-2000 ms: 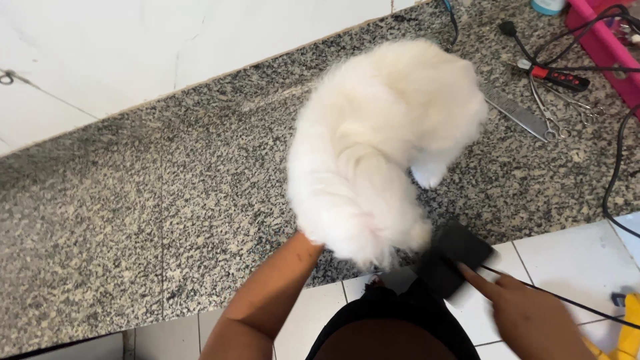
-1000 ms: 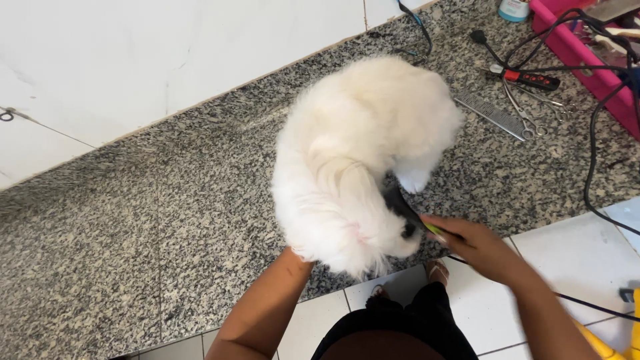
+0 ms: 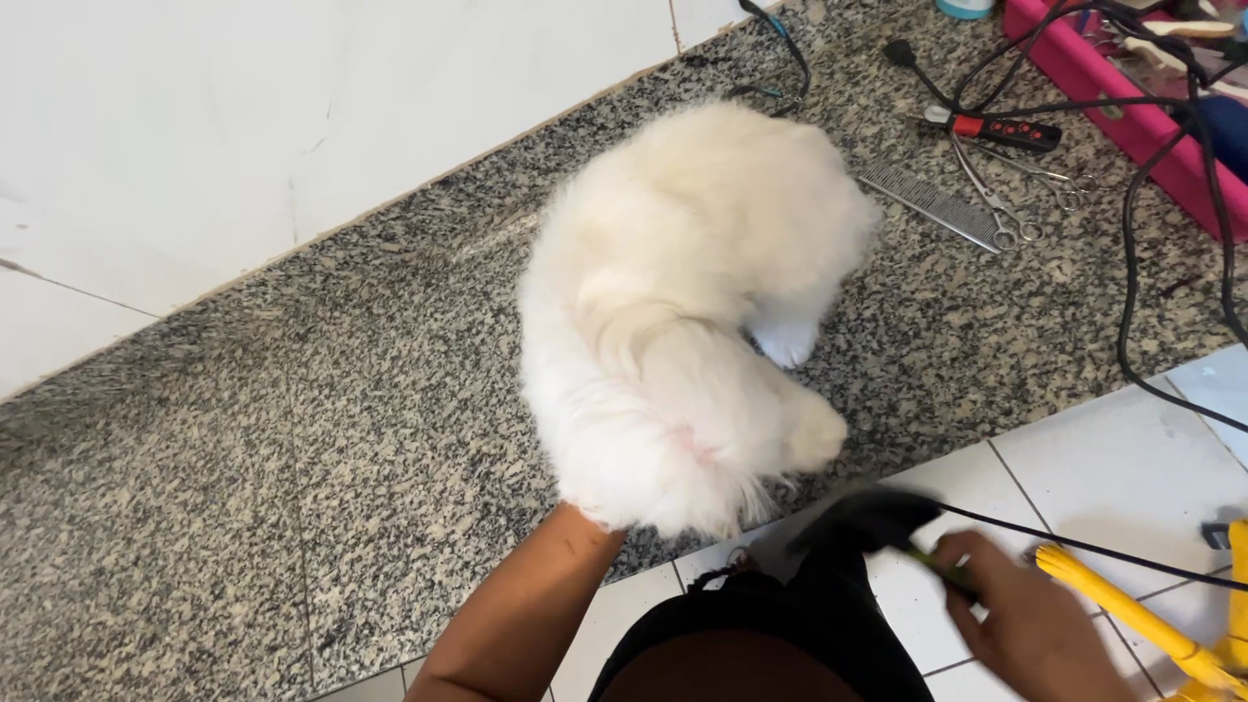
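A fluffy white dog (image 3: pixel 673 292) stands curled on the speckled granite counter (image 3: pixel 409 448), its head end near the front edge. My left forearm reaches under the dog's fur at that end; the left hand itself is hidden. In my right hand (image 3: pixel 1004 604) is the handle of a black slicker brush (image 3: pixel 868 517), blurred by motion, held off the dog just beyond the counter's front edge. A steel comb (image 3: pixel 931 207) lies to the right of the dog, touching or close to a pair of scissors (image 3: pixel 987 190).
Red-and-black pliers-like clippers (image 3: pixel 1004 131) lie by more scissors (image 3: pixel 1058 180). A black cable (image 3: pixel 1131 283) loops over a pink basket (image 3: pixel 1111 107) of tools. A leash-like cord (image 3: pixel 795 49) rests near the tiled wall (image 3: pixel 292 117). Yellow legs (image 3: pixel 1131 609) of some object stand on the floor.
The brush was beside the dog's head a second ago; my right hand has drawn it away, down and to the right. My left arm stays at the dog's fur.
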